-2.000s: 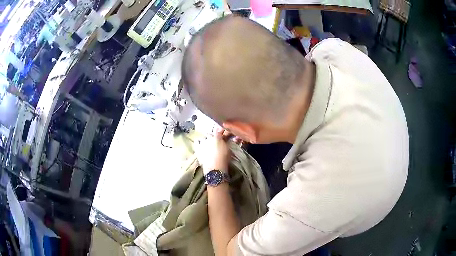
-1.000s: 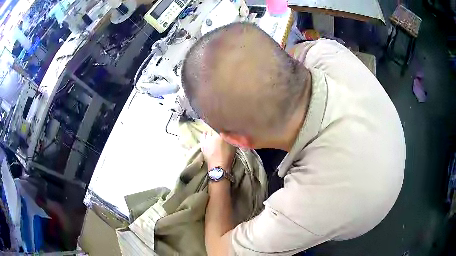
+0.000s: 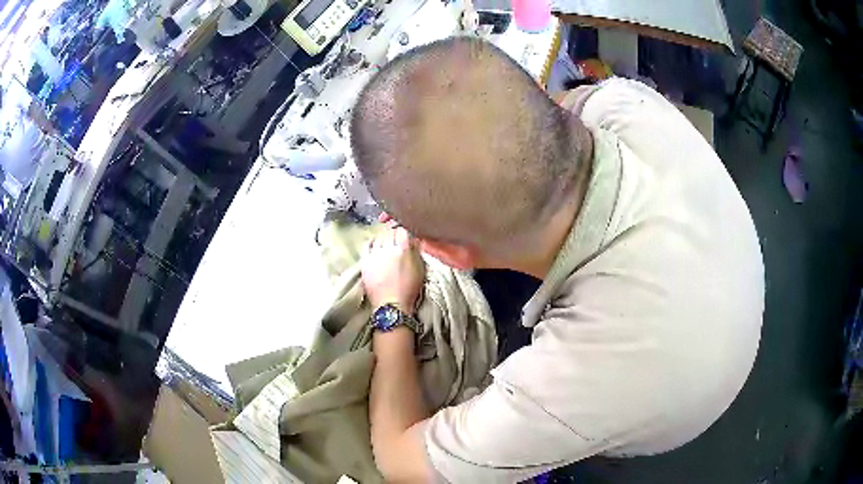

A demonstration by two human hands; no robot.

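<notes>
Neither of my own hands is in view. In front of me, a seated person in a pale polo shirt [image 3: 653,284] bends over a white table. That person's hand [image 3: 393,269], with a dark-faced watch at the wrist, rests on pale yellowish cloth [image 3: 345,244] near the sewing machine parts. The fingertips are partly hidden by the head. Olive-khaki cloth [image 3: 326,402] lies bunched around the forearm and over the table's near end. Striped cream lining [image 3: 265,406] shows at its lower left. The person's other hand and the needle area are hidden.
A cream control panel [image 3: 322,21] stands at the table's [image 3: 222,284] far end. A pink object [image 3: 531,13] is at the top. A stool [image 3: 771,52] and a pinkish thing [image 3: 795,175] are on the floor at right. Machine rows fill the left.
The person's watch hand has shifted slightly left and its back is turned more into view. The khaki cloth and lining have shifted a little left and down. The view has moved slightly.
</notes>
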